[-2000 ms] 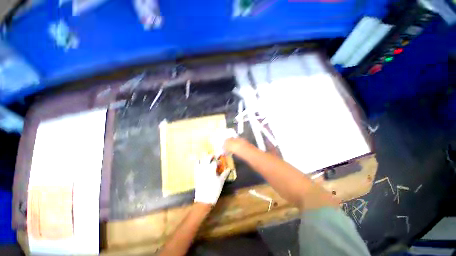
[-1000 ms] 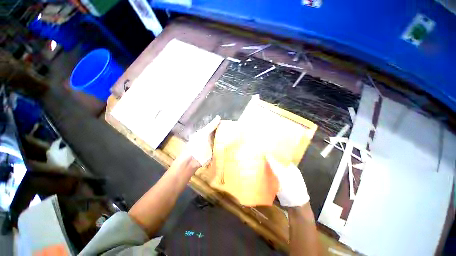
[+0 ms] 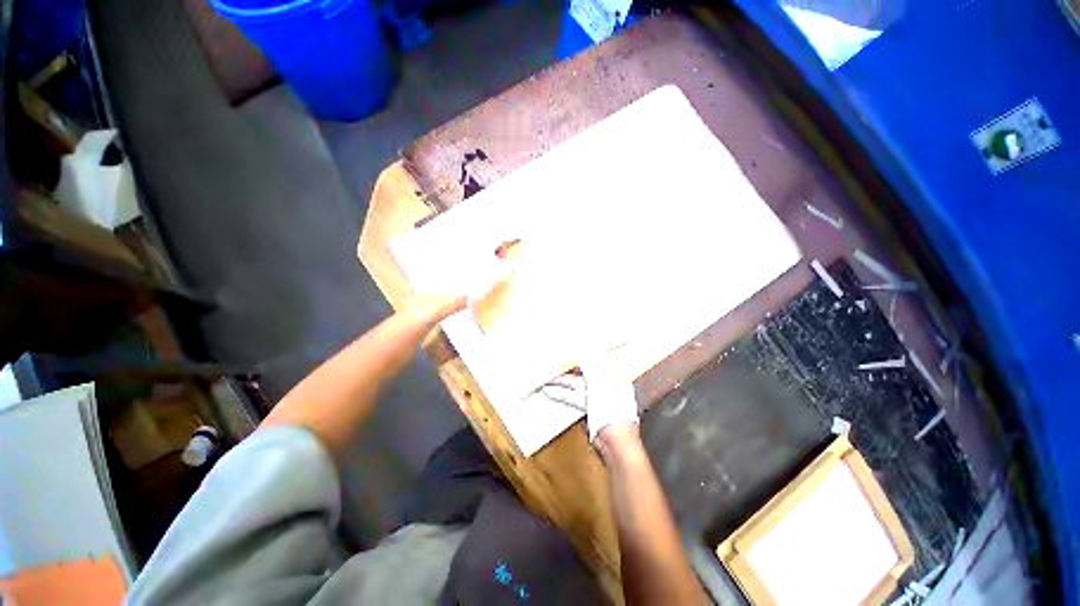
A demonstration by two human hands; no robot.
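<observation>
A long white sheet point(image 3: 699, 201) lies on the bed, strongly overexposed. My left hand point(image 3: 492, 275), in a white glove, is over its near left part, at an orange sheet point(image 3: 492, 308) mostly lost in glare. My right hand point(image 3: 606, 397), also gloved, is at the white sheet's near edge, with a bit of orange at its fingers. Both hands appear to grip the orange sheet by its sides; the fingers are partly washed out. The tan cutting die point(image 3: 744, 547) lies at lower right with a white panel point(image 3: 829, 545) inside its raised rim.
A scored black pad point(image 3: 734, 438) lies under the die. White offcut strips point(image 3: 882, 365) are scattered along the press side. The blue press point(image 3: 936, 154) stands at right. A blue bin point(image 3: 326, 59) stands beyond the bed. Stacked sheets point(image 3: 53, 474) are at lower left.
The view has turned left. Both hands have moved with the orange sheet from the die to the left-hand white sheet. The die now shows uncovered with a white panel inside.
</observation>
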